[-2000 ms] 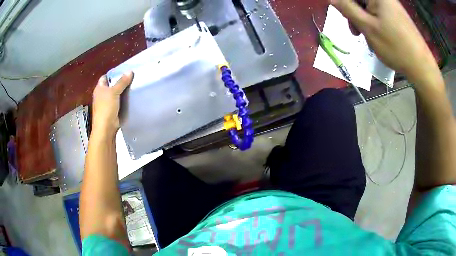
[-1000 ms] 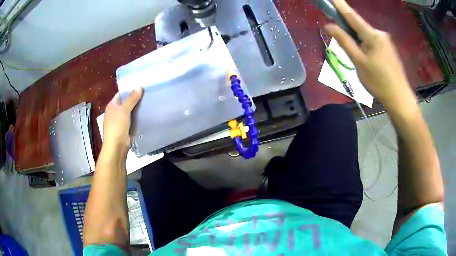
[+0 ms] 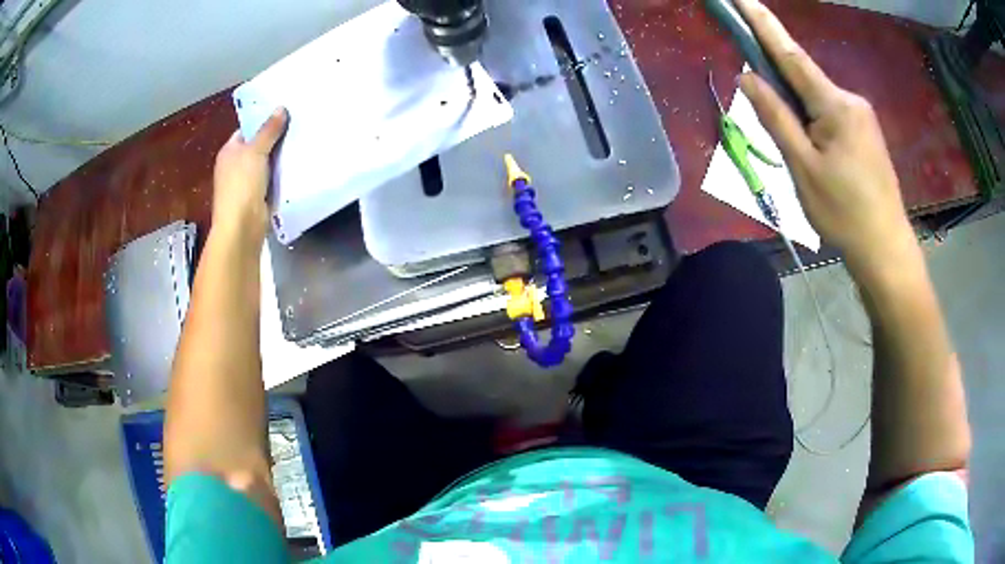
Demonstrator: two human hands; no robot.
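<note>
My left hand (image 3: 245, 174) grips the left edge of a thin sheet-metal plate (image 3: 364, 116), thumb on top. The plate lies tilted over the left part of the drill press table (image 3: 628, 132), and its right corner is under the drill chuck (image 3: 450, 28). The thin bit points down near that corner; whether it touches cannot be told. My right hand (image 3: 821, 138) is closed round the dark grey feed handle (image 3: 758, 50) at the upper right. The blue coolant hose (image 3: 542, 237) curves up in front of the table, its yellow-orange tip right of the plate.
A plate stack (image 3: 408, 303) lies under the table's front left edge, another stack (image 3: 154, 308) farther left on the bench (image 3: 94, 231). A green air gun (image 3: 741, 160) lies on white paper (image 3: 722, 179) at right. A blue crate (image 3: 143, 468) holding printed paper stands lower left. My knees are below the table.
The plate has moved up and back with my left hand, turning so its corner is under the chuck. This uncovers the table's front left and the stack below. My right hand stays on the handle.
</note>
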